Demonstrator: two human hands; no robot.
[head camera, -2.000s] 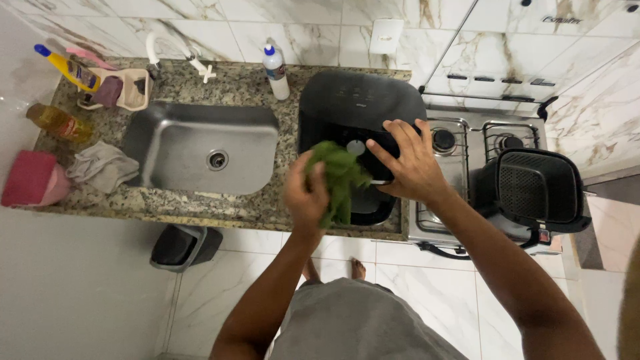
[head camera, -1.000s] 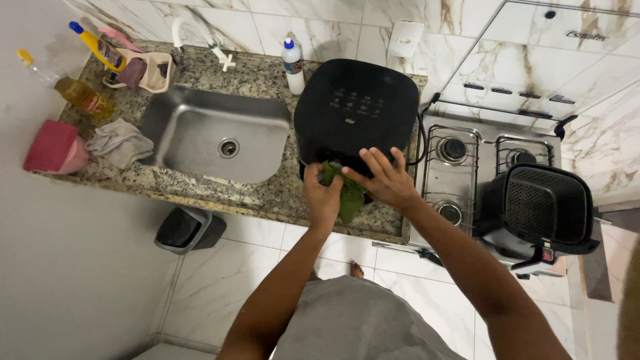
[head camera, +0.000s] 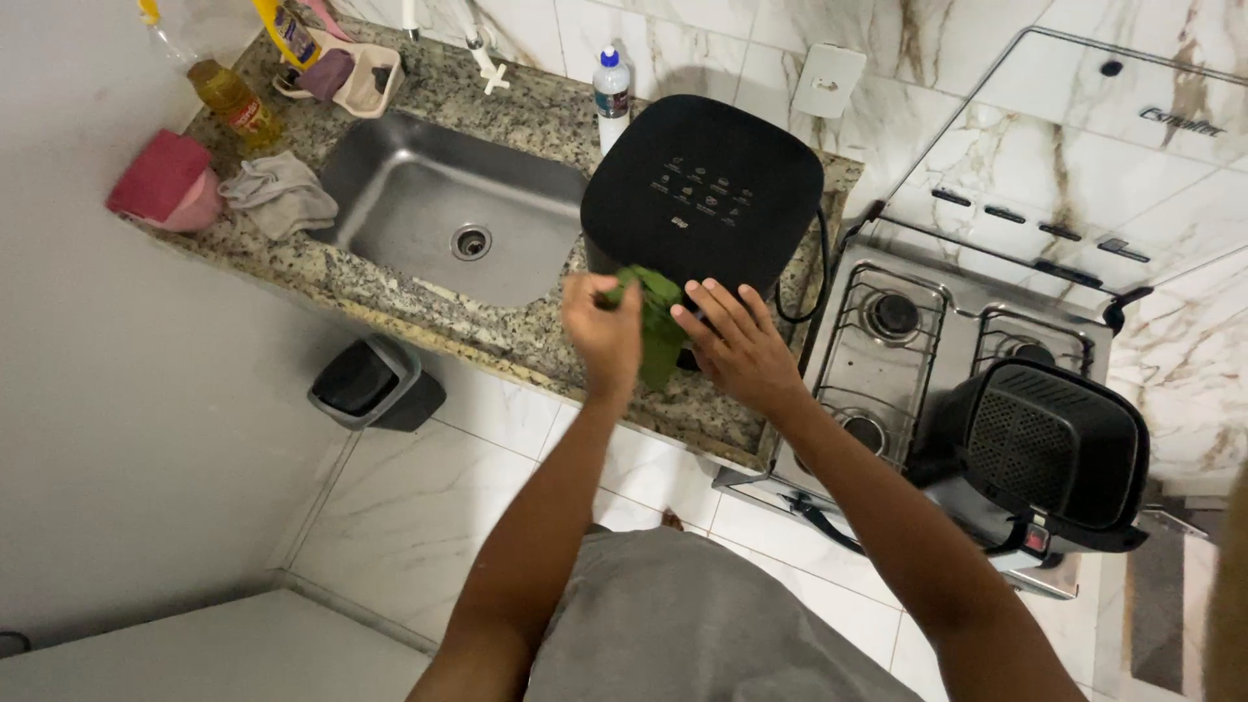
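My left hand grips a green cloth at the near side of a black air fryer, which stands on the granite counter. My right hand rests with spread fingers against the air fryer's near edge, beside the cloth, and holds nothing that I can see. The hands and cloth hide much of the fryer's front. Its black basket with a perforated bottom sits apart from it on the stove at the right.
Left of the air fryer lies a steel sink. A spray-topped or capped bottle stands behind. The gas stove adjoins the counter. Further left are a grey rag, a pink container and an oil-coloured bottle. A small bin stands below.
Between two and one seconds ago the air fryer went from tipped back to level. My right hand has stayed by its near edge, and the green cloth is still in my left hand.
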